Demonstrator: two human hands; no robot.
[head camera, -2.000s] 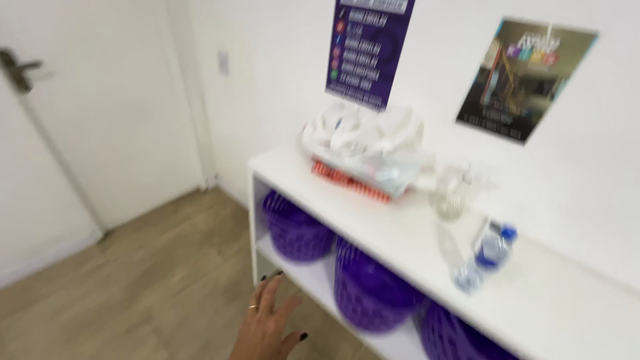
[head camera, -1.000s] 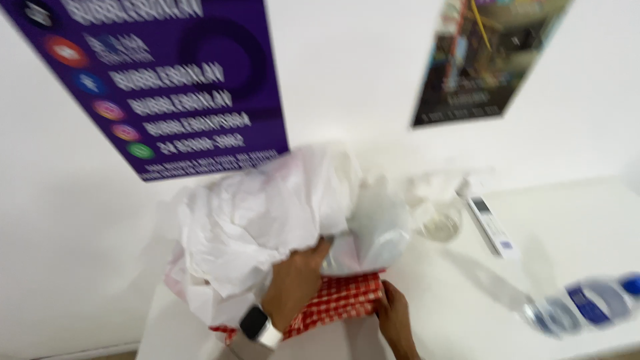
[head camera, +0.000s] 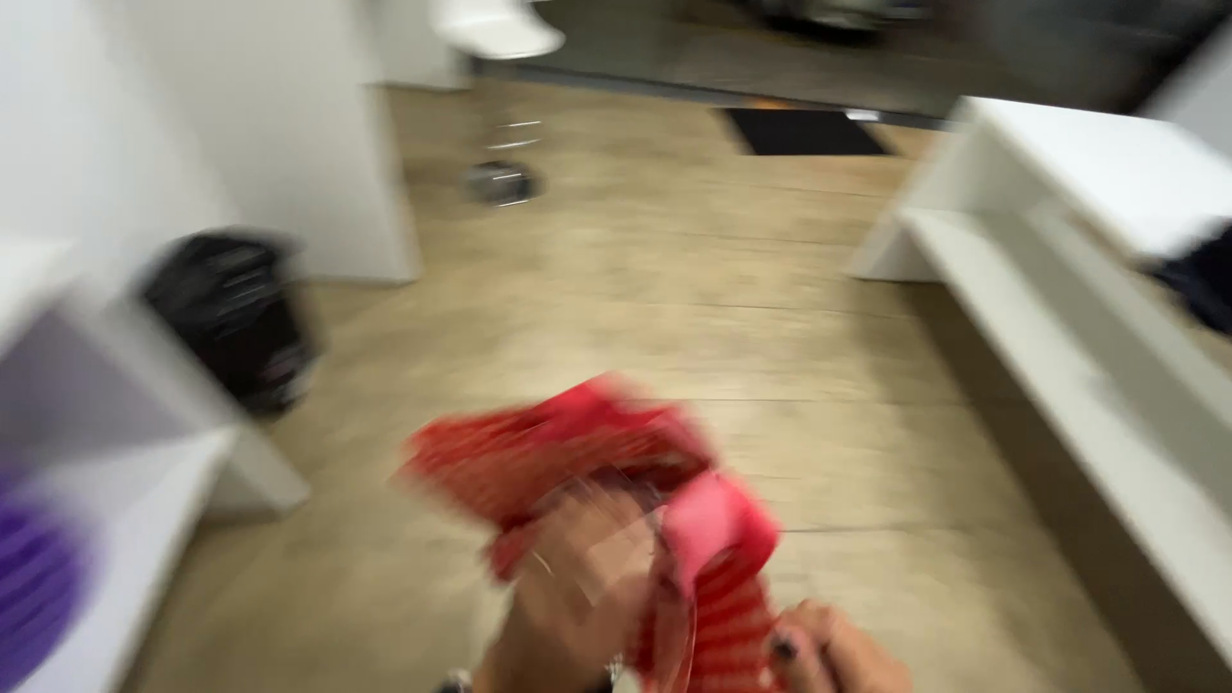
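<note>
A red cloth item, with a checked pattern in places and a pinkish-red part, is bunched up in front of me above the floor. My left hand is closed on its middle; motion blur hides the exact grip. At the lower right edge of the cloth, my right hand pinches it between thumb and fingers, with dark nail polish on the thumb. A band shows at my left wrist, at the bottom of the view.
At left are a white shelf unit with a purple basket and a black-lined bin. A white stool and black mat lie ahead. A white bench-like shelf runs along the right, dark cloth at its edge.
The red checked cloth, under white bags on the shelf top one second ago, is now held up over the floor in both hands. The view has swung to the wider room.
</note>
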